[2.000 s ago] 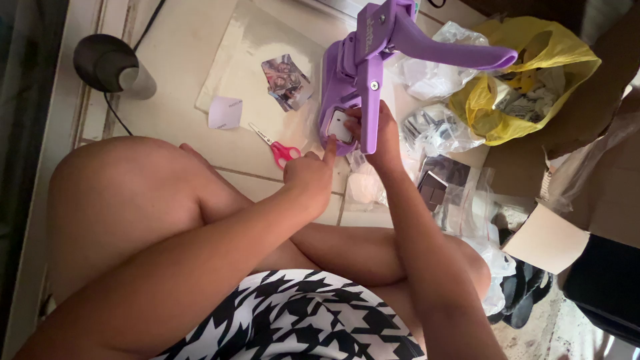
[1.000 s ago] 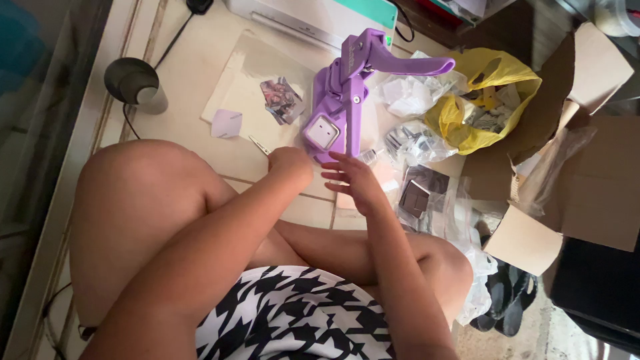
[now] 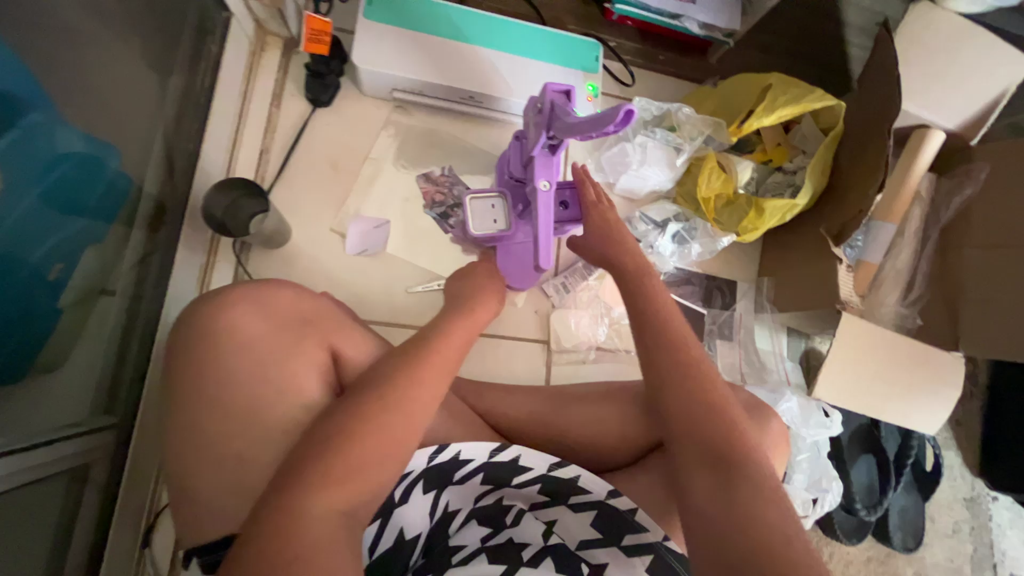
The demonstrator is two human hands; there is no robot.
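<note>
A purple badge press [image 3: 522, 256] with a raised lever handle stands on the tiles. Its square die holder [image 3: 488, 214], with a white square piece in it, sticks out to the left of the press body. My left hand [image 3: 476, 286] is at the front left edge of the base, its fingers partly hidden, so its hold cannot be told. At the right end of the purple slide, my right hand [image 3: 596, 216] has its fingers extended against it. Scissors [image 3: 426, 286] lie partly under my left hand. A printed photo cutout [image 3: 442, 196] lies left of the die holder.
Behind the press is a white and green laminator [image 3: 480, 60]. On the right are clear plastic bags [image 3: 660, 152], a yellow bag [image 3: 748, 160] of scraps and an open cardboard box [image 3: 888, 372]. A dark cup [image 3: 236, 208] and a paper piece [image 3: 367, 235] are at left.
The die holder, at the front of the press a second ago, now sticks out to its left. My right hand has moved up to the slide's right end. The view has shifted.
</note>
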